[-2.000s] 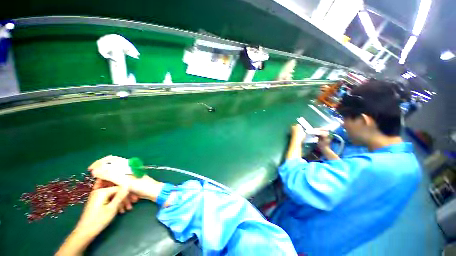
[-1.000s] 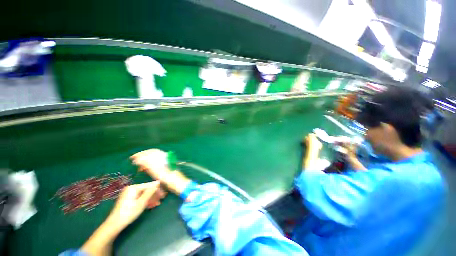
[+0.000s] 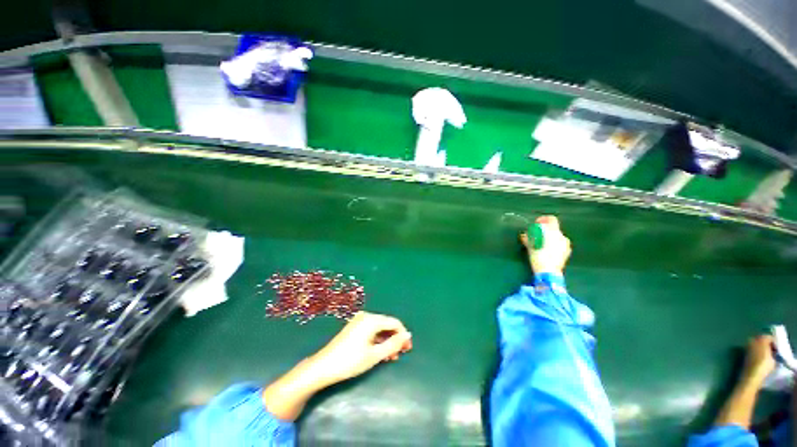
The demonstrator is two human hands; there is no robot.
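My left hand is low over the green bench, just right of the red pile, with its fingers curled together. Something dark reddish shows between the fingers, too blurred to tell whether it is a held part or shadow. My right hand reaches far forward to the back of the bench, closed around a hand tool with a green end fitting; its body and tip are hidden. Small red parts lie in a loose pile left of my left hand.
Clear blister trays with black units are stacked at left, with a crumpled white wipe beside them. Behind a metal rail are a blue bin, a white-wrapped holder and sheets. A co-worker's hand shows at right.
The view has swung left, bringing in the trays. My right hand has moved away from my left hand and stretched out to the bench's back. The black unit lying there earlier is out of sight.
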